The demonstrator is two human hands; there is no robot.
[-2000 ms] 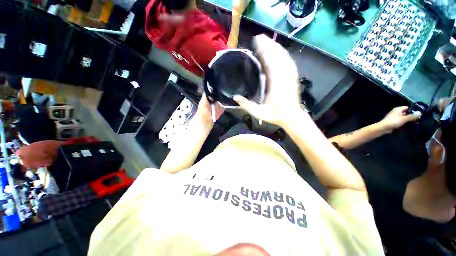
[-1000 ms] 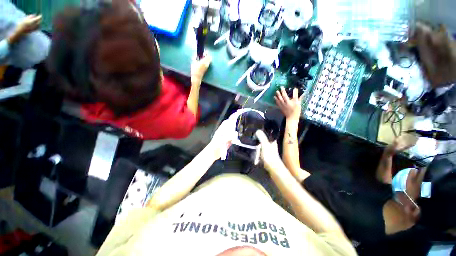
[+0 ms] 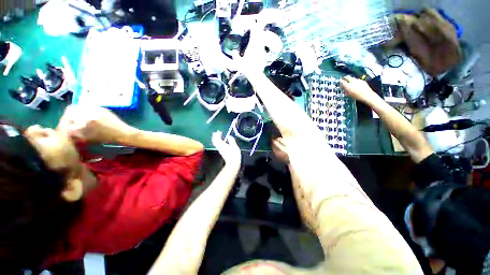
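Note:
My left hand (image 3: pixel 228 149) is at the bench's front edge with its fingers apart, beside a white housing with a black inner cup (image 3: pixel 249 125) and thin white sticks. Whether it touches a stick is unclear. My right arm stretches over the bench, and my right hand (image 3: pixel 244 60) is among the housings farther back. It is bright and blurred, so its grip cannot be told. Two more white housings with black cups, one on the left (image 3: pixel 211 90) and one on the right (image 3: pixel 240 86), stand between my hands.
A person in red (image 3: pixel 134 196) sits left; another person's hand (image 3: pixel 280 149) is under my right forearm. A tray of small modules (image 3: pixel 329 115) lies right of the housings. A blue-edged mat (image 3: pixel 109 67), a metal fixture (image 3: pixel 161 65) and a dark tool (image 3: pixel 160 109) lie left.
The view has moved to face the bench. My hands have parted from the unit they held; my right arm now reaches far over the bench, and my left hand is open at its edge.

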